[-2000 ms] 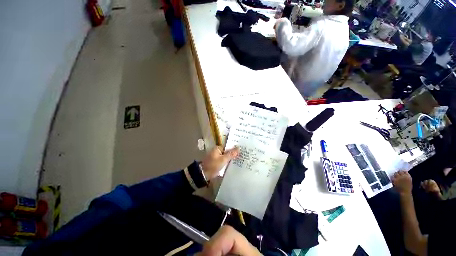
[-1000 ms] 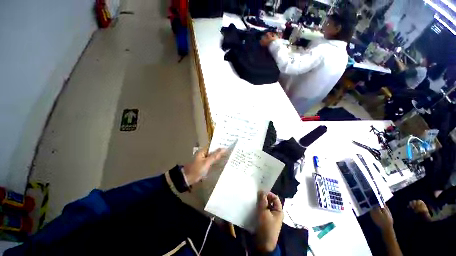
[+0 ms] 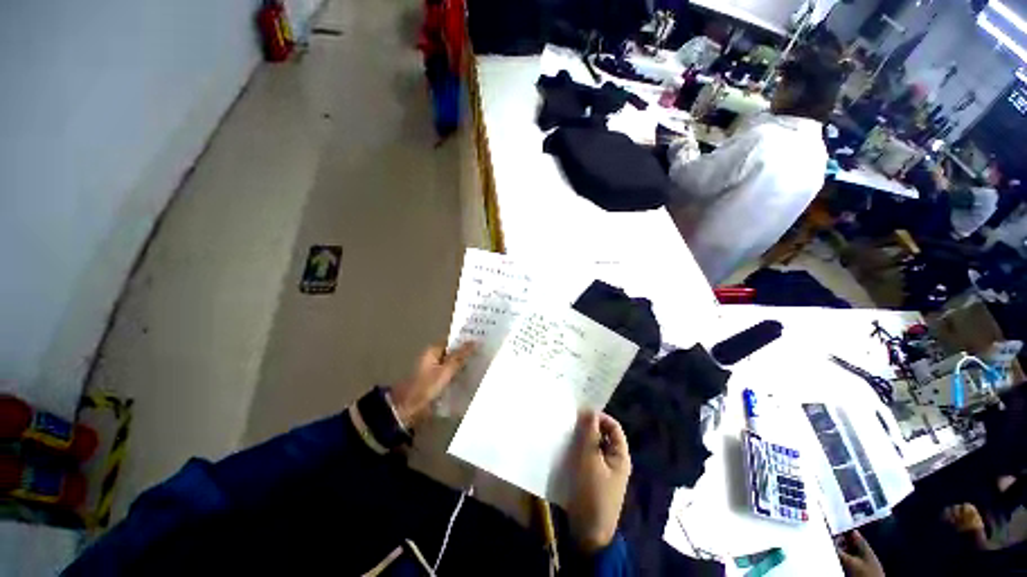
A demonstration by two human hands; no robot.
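Two white note sheets with handwritten lines are held up over the table's edge. My left hand [image 3: 428, 381] grips the rear sheet [image 3: 484, 295] at its lower left edge. My right hand [image 3: 597, 476] holds the front sheet [image 3: 524, 423] at its right side, thumb on top. The front sheet overlaps the rear one. The pen cannot be made out in my right hand. Black garments [image 3: 664, 423] lie crumpled on the white table to the right of the sheets.
A calculator [image 3: 775, 476], blue pen [image 3: 751, 402], dark oblong case [image 3: 746, 342] and green strip [image 3: 761, 560] lie at right. Another person's hand [image 3: 862, 558] is at a printed sheet [image 3: 847, 462]. A person in white [image 3: 752, 186] sits beyond. The aisle [image 3: 372, 203] is at left.
Since two seconds ago, my right hand has come up and taken hold of the front sheet. The two sheets now sit more apart, and my left hand has moved left with the rear one.
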